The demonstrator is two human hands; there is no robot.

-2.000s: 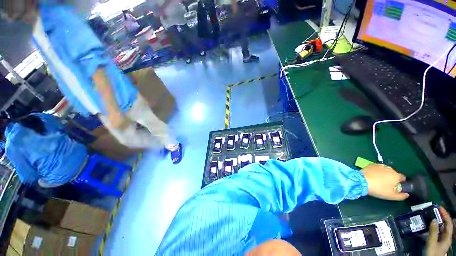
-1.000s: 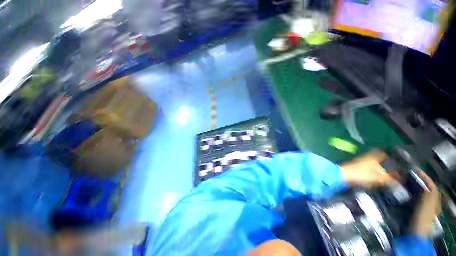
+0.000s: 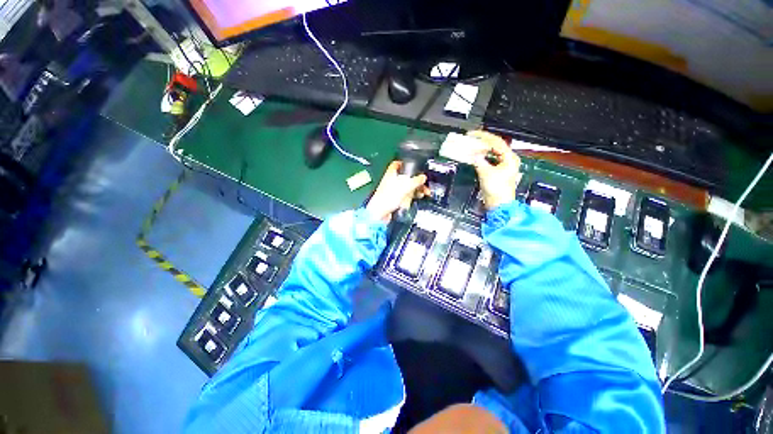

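Observation:
My left hand (image 3: 397, 191) is closed around the handle of a dark scanner (image 3: 416, 153), whose wide head is up at the tray's back left. My right hand (image 3: 497, 170) holds a white label slip (image 3: 458, 147) by its right end, just right of the scanner head. Below both hands lies a clear blister tray (image 3: 434, 297) with black handheld devices in two rows. A front-row device (image 3: 414, 252) shows a white label, and another device (image 3: 596, 216) lies right of my right sleeve. My right sleeve hides part of the tray.
Another filled tray (image 3: 222, 352) is lower left, below bench height. A green-yellow note (image 3: 358, 180), a mouse (image 3: 318, 147) and a white cable (image 3: 345, 95) are left of my hands. Keyboards (image 3: 610, 127) and monitors stand behind. A white cable (image 3: 702, 280) hangs at right.
The view has swung right to face the bench and steadied. The scanner is now upright in my left hand, and the white slip shows in my raised right hand.

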